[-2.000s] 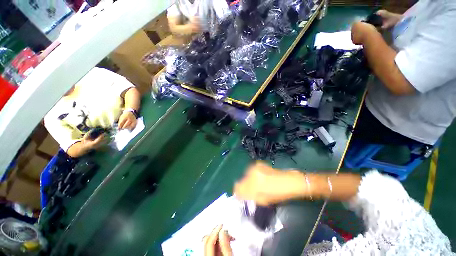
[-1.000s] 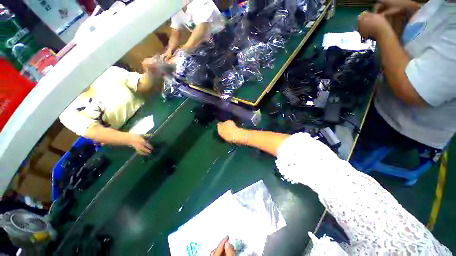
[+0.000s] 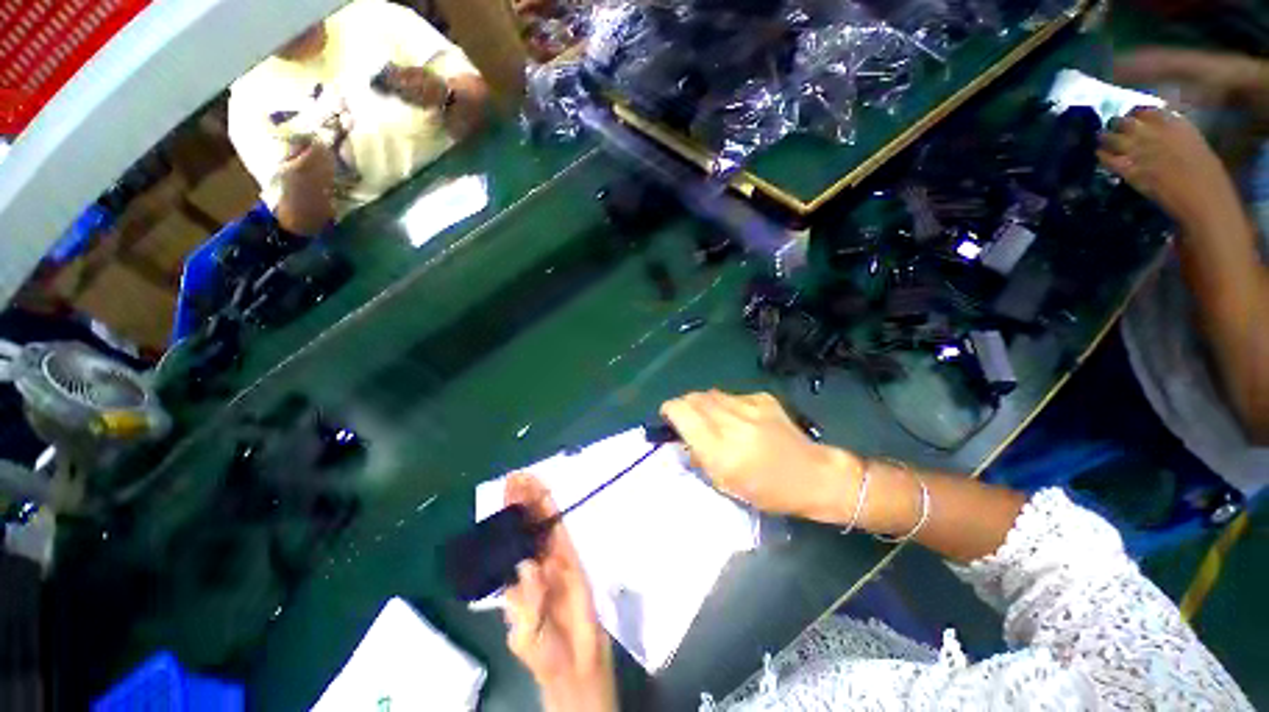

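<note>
My left hand [image 3: 554, 591] holds a black power adapter [image 3: 490, 551] over the left side of the white paper sheets [image 3: 647, 549]. A thin black cord [image 3: 608, 486] runs from the adapter up to my right hand [image 3: 745, 448]. My right hand is closed on the dark end of the cord above the upper edge of the sheets. The fingertips of my right hand partly hide that end.
A raised green board [image 3: 835, 174] holds bagged adapters [image 3: 779, 70]. A loose adapter pile [image 3: 891, 285] lies at right. A white stack [image 3: 404, 670] and blue basket [image 3: 170, 684] are at lower left. A person [image 3: 348, 104] sits across; another person's arm [image 3: 1197, 195] is at right.
My right hand has come back from the bench middle to the papers and holds a cord end. My left hand has risen and now holds an adapter. The view has shifted.
</note>
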